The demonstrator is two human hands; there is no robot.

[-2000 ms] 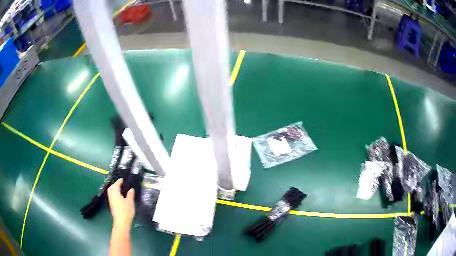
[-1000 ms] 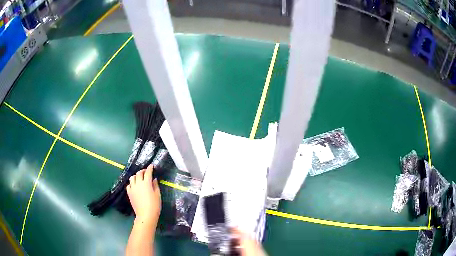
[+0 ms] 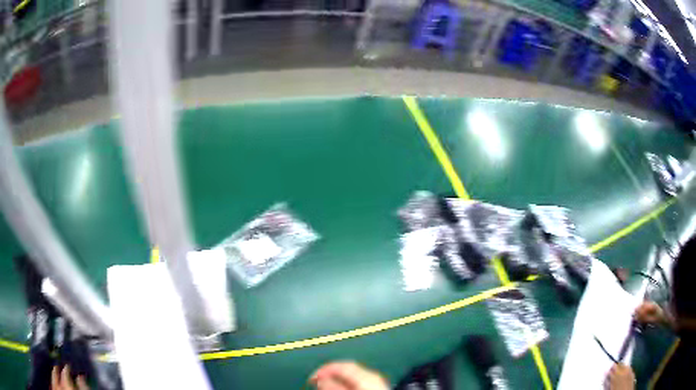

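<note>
Black tube bundles (image 3: 44, 335) with shiny bands lie at the far left, partly behind a post. My left hand (image 3: 70, 379) is at the lower left edge, its fingers over these bundles; the rest is cut off. My right hand (image 3: 349, 375) is blurred and cut off at the bottom edge. No bundle shows in it, and its fingertips cannot be made out. More black bundles (image 3: 435, 373) lie to its right, blurred and partly cut off.
Grey-white posts (image 3: 149, 137) stand at left over white papers (image 3: 141, 312). A clear bag (image 3: 267, 247) lies beside them. Wrapped bundles and bags (image 3: 484, 228) lie centre right. Another person's hands (image 3: 622, 377) are at a white sheet (image 3: 591, 331), far right.
The view has swung right. The short bundle right of the papers was lifted by my right hand and is now out of sight. My left hand stays at the left bundles.
</note>
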